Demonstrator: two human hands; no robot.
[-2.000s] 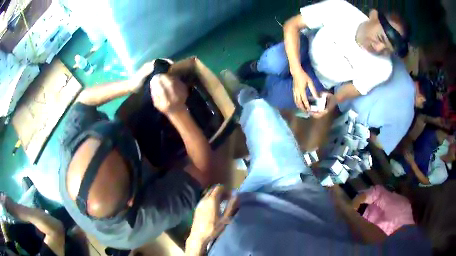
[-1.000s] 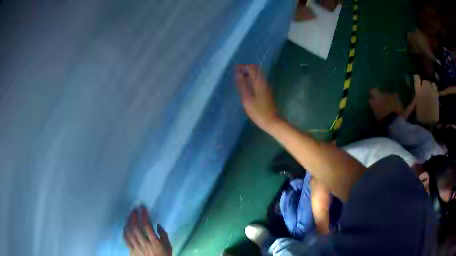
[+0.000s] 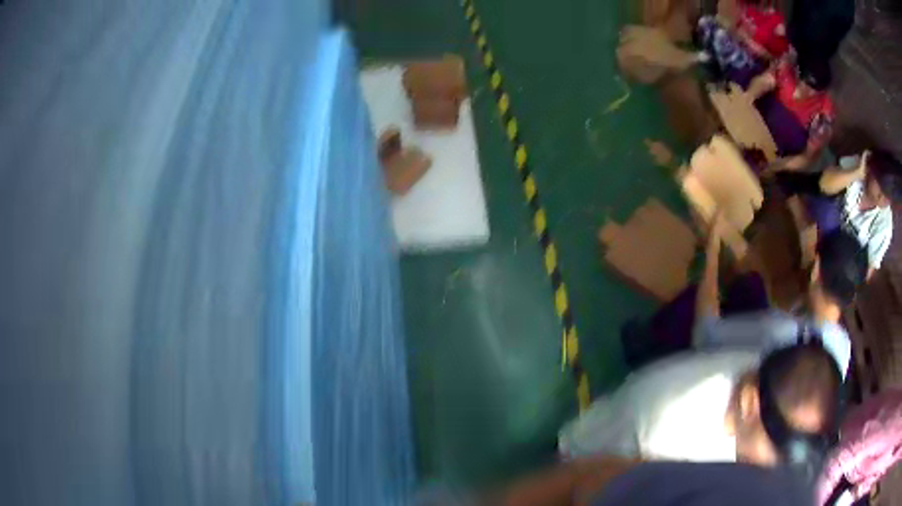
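Note:
A large blue-grey smooth surface (image 3: 227, 257) fills the left side, blurred by motion, with a bright vertical edge. I cannot tell its material. A white sheet (image 3: 445, 198) lies on the floor beside it, with brown cardboard pieces (image 3: 435, 94) on it. My right forearm and dark sleeve show only along the bottom edge; the right hand itself is not visible. My left hand is not in the picture.
Yellow-black tape (image 3: 539, 232) crosses the green floor (image 3: 475, 336). A person in a white top (image 3: 673, 395) with a dark head strap is close at lower right. Other people sit at the upper right beside flat brown cardboard (image 3: 653, 247).
The view has swung from the seated group and open carton to the blue surface and taped floor. Both my hands, raised near that surface one second ago, have left view.

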